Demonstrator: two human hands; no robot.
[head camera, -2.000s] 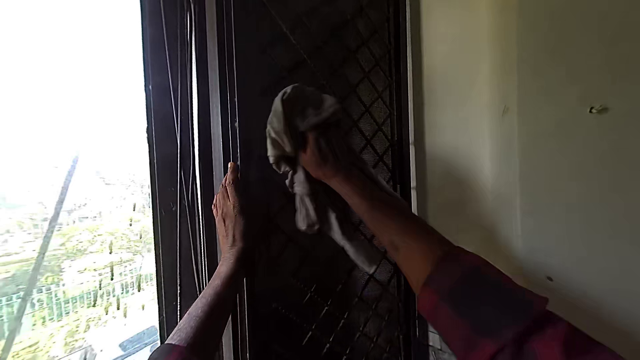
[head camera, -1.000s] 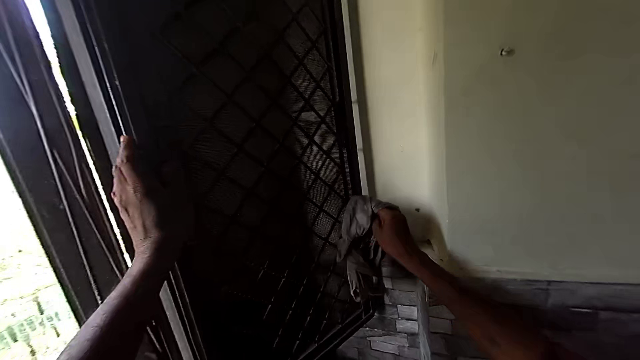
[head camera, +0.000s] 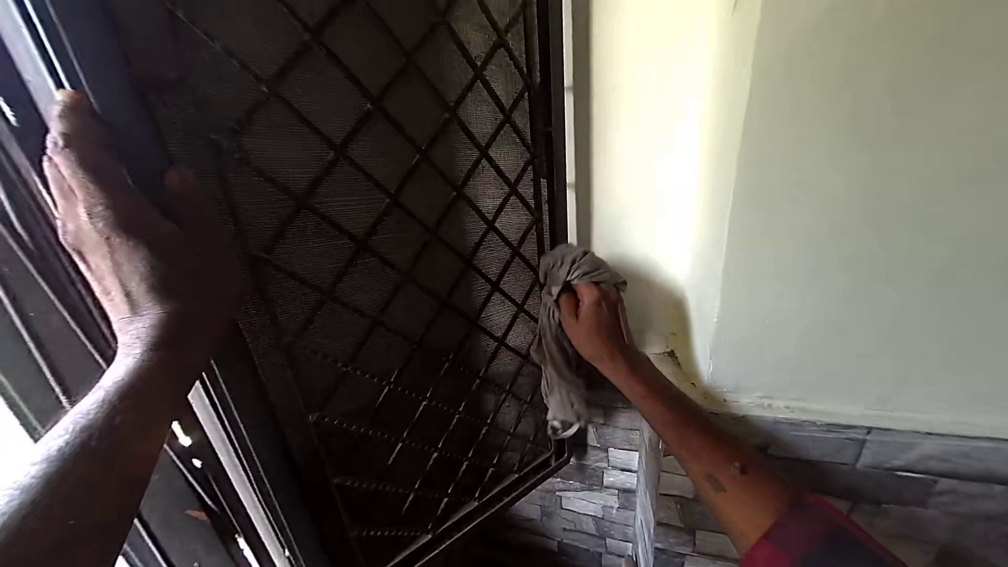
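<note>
My right hand (head camera: 594, 323) grips a bunched grey cloth (head camera: 563, 354) against the right edge of a dark metal-framed mesh door (head camera: 378, 197) with a diamond-pattern grille. The cloth hangs down near the door's lower right corner. On the left, my left hand (head camera: 118, 228) lies flat with fingers pointing up along the door's dark left frame edge; it holds no loose object. Part of its palm side is lost in shadow.
A pale painted wall (head camera: 850, 205) stands at the right, above grey stone-look tiles (head camera: 898, 457). A tiled corner (head camera: 646, 488) juts out beneath my right forearm. Bright daylight shows past the dark frame at the lower left.
My right hand has moved the cloth from the upper mesh down to the door's right edge. My left hand stays on the left frame. The view has turned right and down.
</note>
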